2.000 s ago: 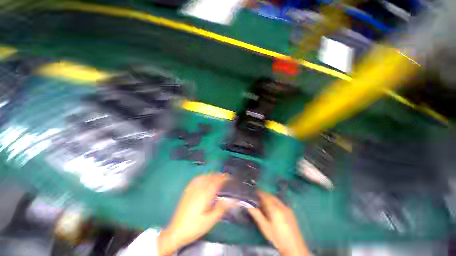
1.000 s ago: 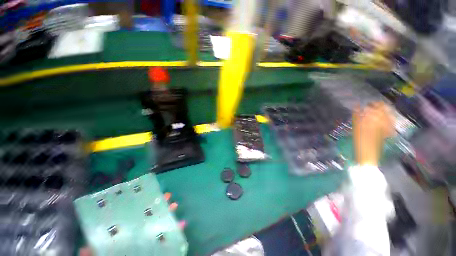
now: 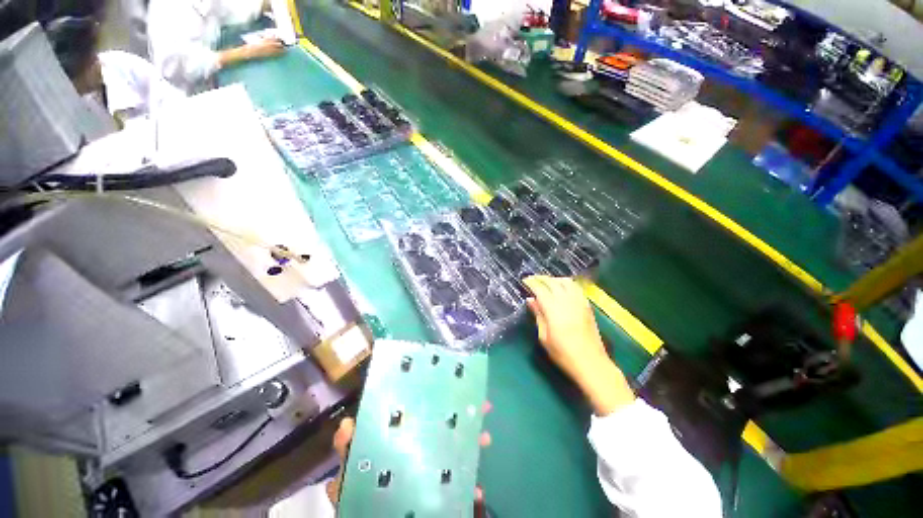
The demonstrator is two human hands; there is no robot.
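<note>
The pale green fixture cover plate (image 3: 420, 425) is at the lower middle, with small dark fittings on its face. My left hand (image 3: 344, 435) holds it from beneath; only fingertips show at both edges. My right hand (image 3: 567, 329) is at the right corner of a clear blister tray (image 3: 476, 339) with rows of round black housings (image 3: 460, 322). Its fingers are bent at the tray's edge; whether they grip anything cannot be told.
An emptier clear tray (image 3: 380, 192) and another filled tray (image 3: 334, 132) lie farther left. The toggle press (image 3: 779, 354), its red handle (image 3: 845, 321) and a yellow post (image 3: 860, 455) are at right. Grey-white machines (image 3: 223, 334) stand at left. Another person's hand (image 3: 258, 49) shows beyond.
The view has turned to the left. The press now shows at the far right. My right hand is now at a filled tray; the green plate remains in my left hand.
</note>
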